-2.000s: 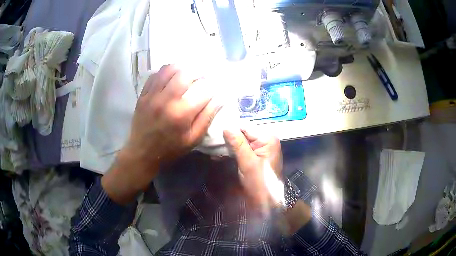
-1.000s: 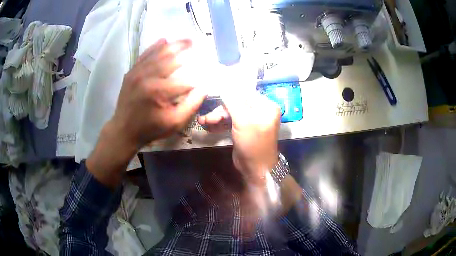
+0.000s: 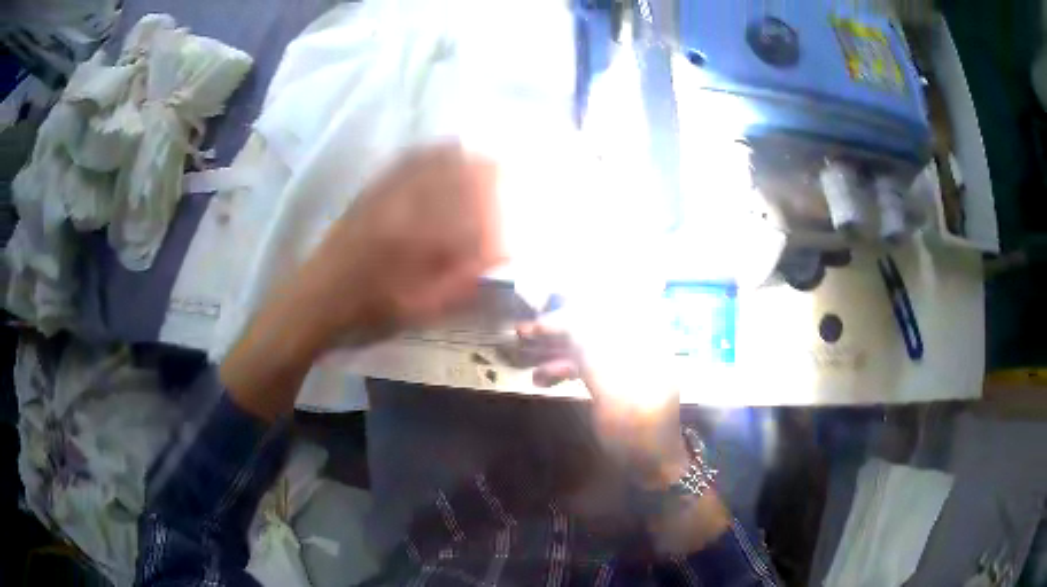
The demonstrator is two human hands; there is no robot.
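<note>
White fabric (image 3: 356, 126) lies over the left and middle of the machine table and runs into the lamp glare. My left hand (image 3: 419, 235) is blurred over this fabric, left of the glare. Whether its fingers grip the cloth cannot be told. My right hand (image 3: 609, 367) is near the table's front edge, left of the blue plate (image 3: 700, 321), and is partly washed out by glare. Its fingertips point left; what they hold cannot be told. The sewing machine's blue head (image 3: 804, 69) is at the upper right. The needle area is hidden in glare.
Tied fabric bundles (image 3: 138, 138) lie on grey cloth at the left. A slim dark tool (image 3: 900, 307) lies on the table at right. A folded white piece (image 3: 890, 522) is at lower right, and floral fabric (image 3: 75, 447) at lower left. White cones (image 3: 842, 195) stand by the machine.
The camera view has shifted, so the table and machine appear lower and further right. The glare has spread over the needle area and my right hand. My left hand has become more blurred.
</note>
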